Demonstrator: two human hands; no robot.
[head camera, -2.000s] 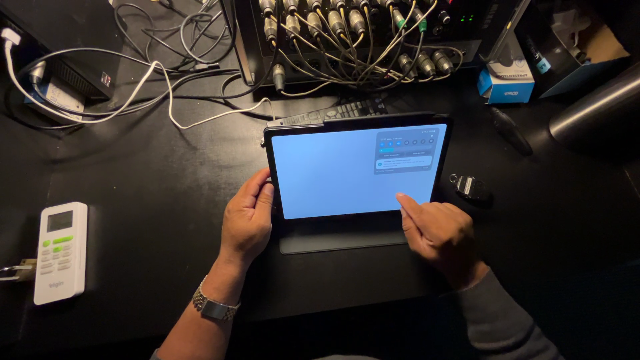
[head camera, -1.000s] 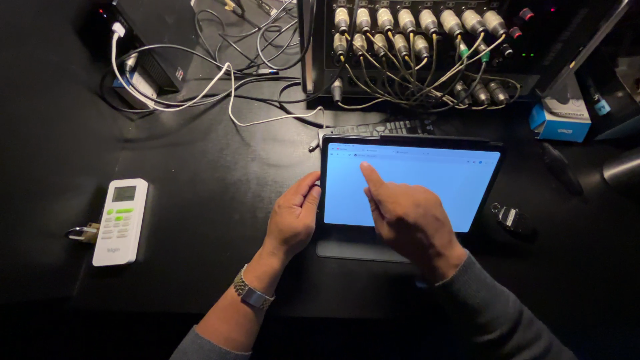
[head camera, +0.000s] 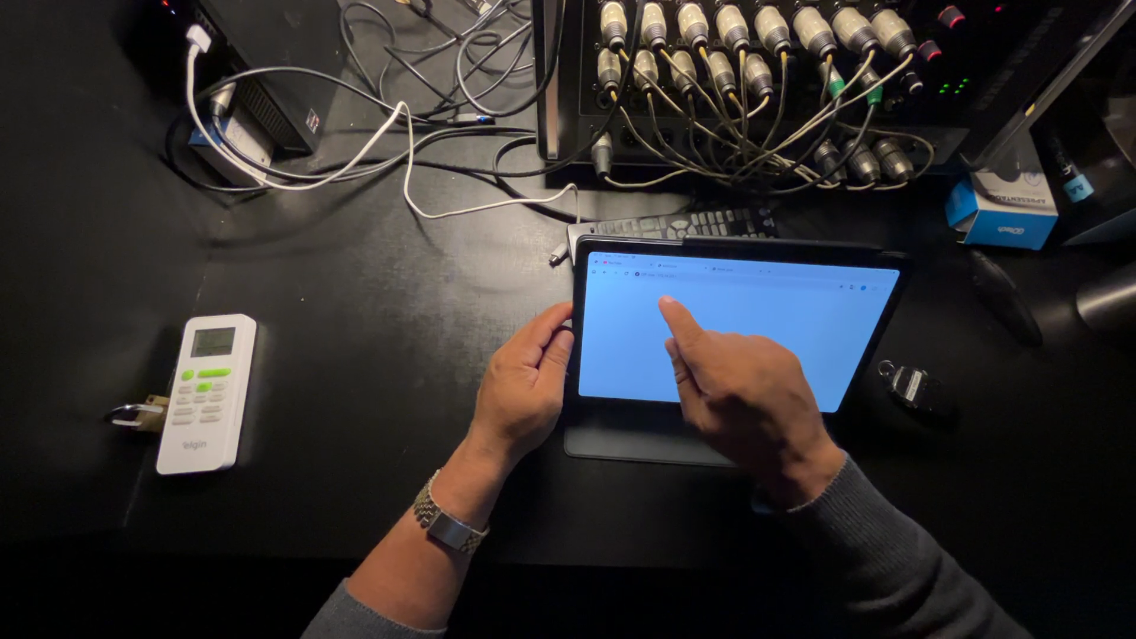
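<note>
A tablet (head camera: 763, 333) with a lit, mostly blank browser page leans on its dark folding cover (head camera: 630, 444) in the middle of the black desk. My left hand (head camera: 524, 382), with a metal-banded watch (head camera: 450, 524) at the wrist, grips the tablet's left edge, fingers partly behind it. Over the screen is my right hand (head camera: 754, 390), its index finger extended toward the upper left of the page and the other fingers curled. It holds nothing and covers the lower middle of the screen. Whether the fingertip touches the glass, I cannot tell.
Behind the tablet lie a dark remote control (head camera: 710, 224) and a rack audio unit (head camera: 954, 142) with many plugged cables. A white remote (head camera: 206, 395) rests beside a padlock (head camera: 146, 414) at left. Loose cables (head camera: 426, 164) cross the desk. A blue-white box (head camera: 1003, 213) and a key fob (head camera: 914, 388) are at right.
My right hand has moved from the tablet's lower right to over its screen. The small panel on the screen has given way to a browser page. My left hand stays on the tablet's edge.
</note>
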